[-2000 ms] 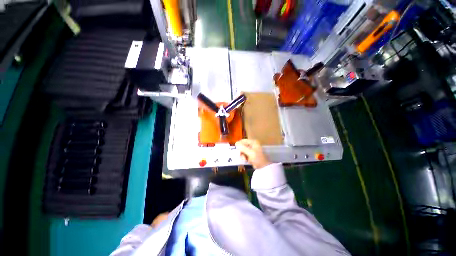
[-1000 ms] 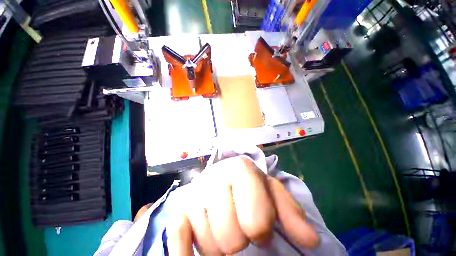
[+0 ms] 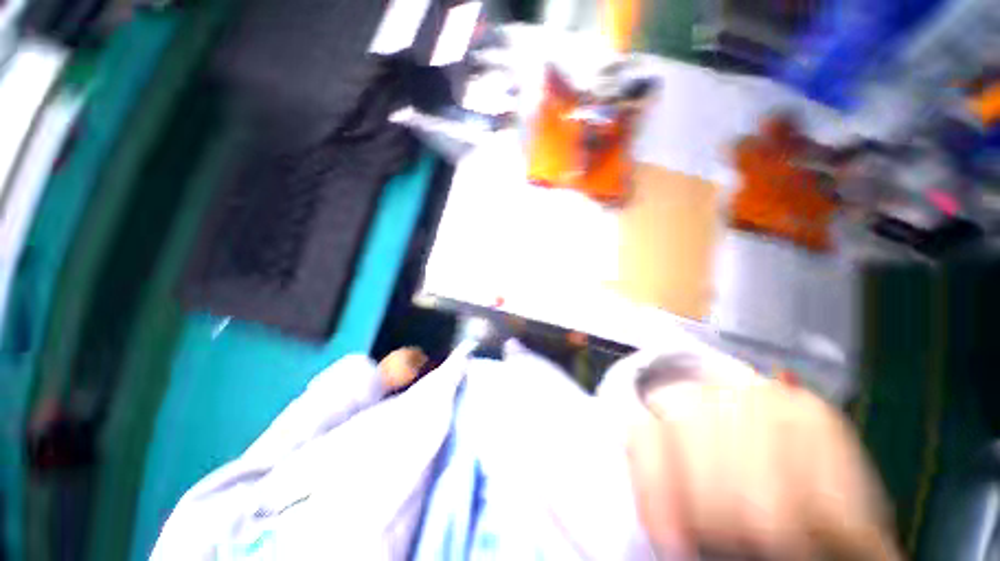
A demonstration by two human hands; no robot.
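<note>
The frame is strongly blurred. My right hand is large and close to the camera at the lower right, cut off by the bottom edge; its fingers cannot be made out. My left hand is small, beside the machine table's near left corner, mostly hidden by the sleeve. The left orange fixture stands at the back of the pale machine table, with dark blurred shapes over it. The right orange fixture is across the tan board.
A dark foam tray lies on the teal bench at the left, with more dark sheets behind. Orange and metal machine parts stand at the back. Green floor shows at the right.
The view has swung left, shifting the table rightward in the picture. The left fixture moved back on the table earlier. My right hand rose from the table edge towards the camera, then shifted right.
</note>
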